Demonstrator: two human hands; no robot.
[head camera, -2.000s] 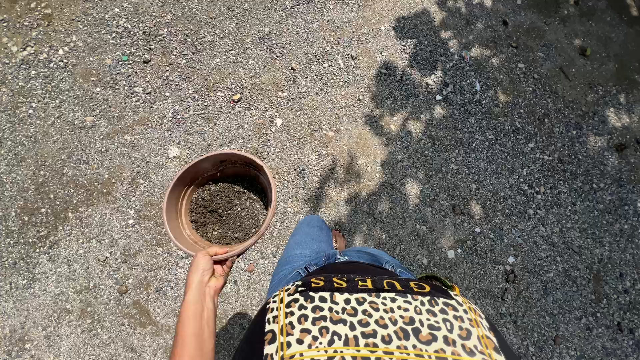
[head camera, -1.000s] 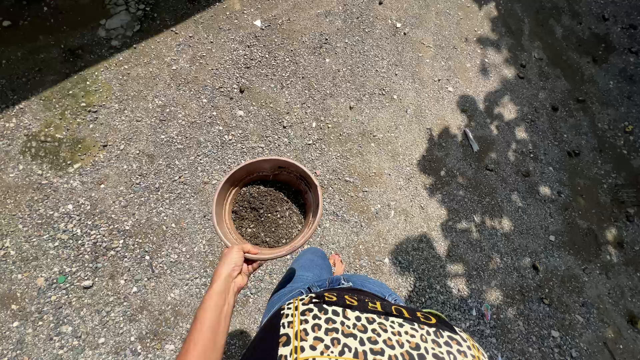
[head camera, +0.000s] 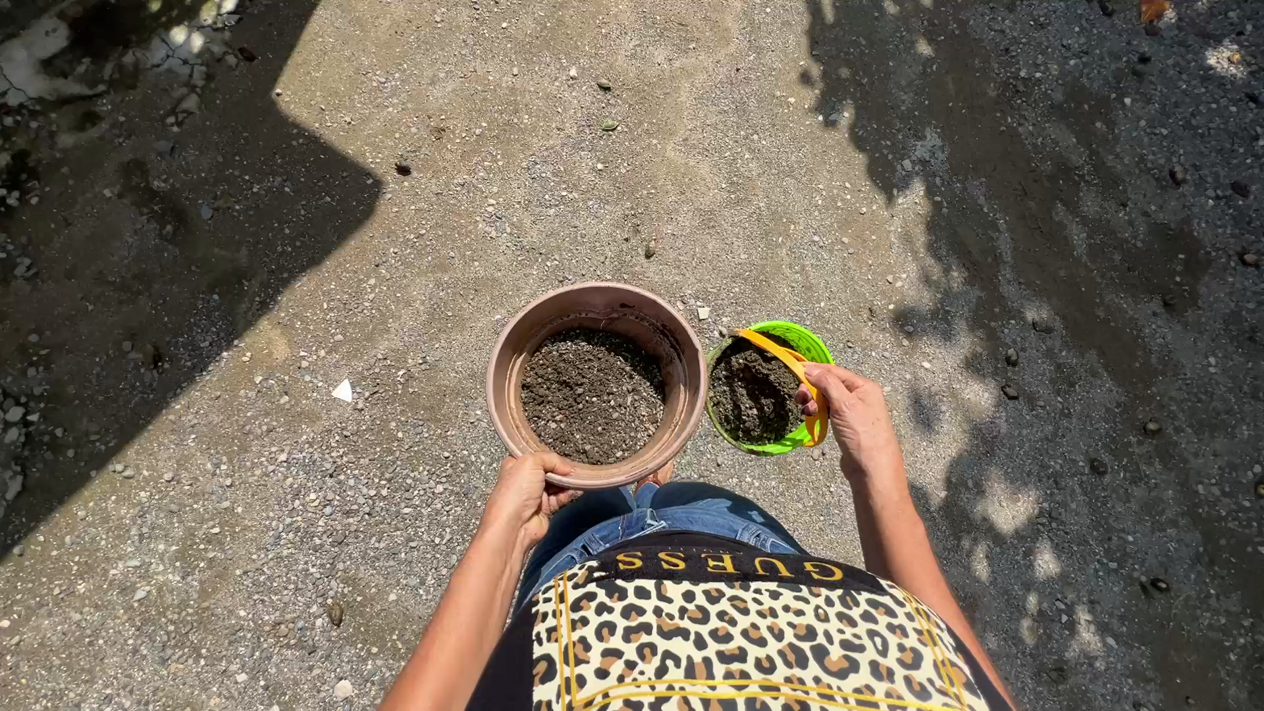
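Note:
A round brown plastic plant pot (head camera: 501, 395), partly filled with dark crumbly soil (head camera: 592, 395), is in front of my body. My left hand (head camera: 528, 494) grips its near rim, with the thumb over the edge. To its right hangs a small bright green bucket (head camera: 815, 346) that holds dark, clumpy soil (head camera: 752, 393). My right hand (head camera: 851, 410) is closed around the bucket's orange handle (head camera: 770, 344). The pot and the bucket are side by side, their rims close together; whether they touch is hard to tell.
Gravelly ground (head camera: 415, 326) with small stones stretches all around below. A white fragment (head camera: 343, 391) lies on it at the left. Dark shadows fall across the ground on both sides. A stained, rough patch (head camera: 59, 59) shows at the upper left.
My right hand and the green bucket have come into view, the bucket hanging by its handle. My left hand still holds the brown pot. The view has moved along the ground.

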